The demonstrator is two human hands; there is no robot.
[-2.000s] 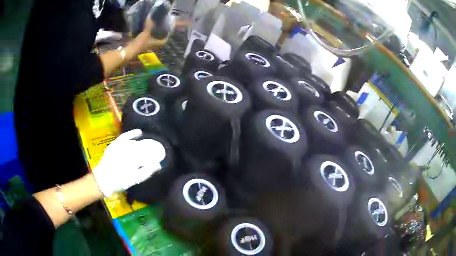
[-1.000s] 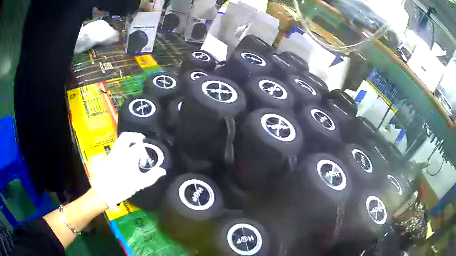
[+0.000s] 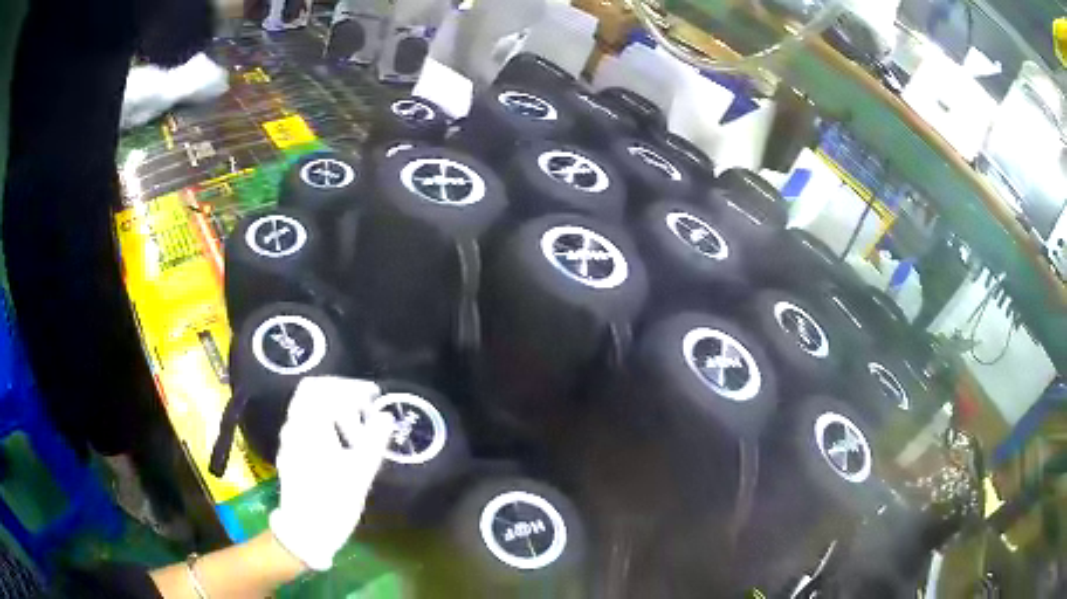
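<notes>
A large pile of matte black headphones (?) [image 3: 587, 256] fills the middle, their round ends marked with white rings and lettering. My left hand [image 3: 329, 470], in a white glove, is at the lower left. Its bent fingers are at the left edge of one ringed ear cup [image 3: 410, 428] and cover part of its rim; whether they grip it cannot be told. Just above stands another ringed ear cup [image 3: 289, 345], with a narrow black band [image 3: 228, 436] sticking out below it. My right hand is not in view.
Yellow and green printed sheets [image 3: 176, 310] cover the bench at left. White retail boxes [image 3: 410, 45] stand behind the pile. A white bundle [image 3: 176, 88] lies at upper left beside a neighbouring person's dark sleeve [image 3: 64, 234]. Green racking runs along the right.
My left hand has moved from one ear cup to the neighbouring one, nearer the front. The view has shifted, so the pile sits further left. The neighbour's bare hand has left the picture.
</notes>
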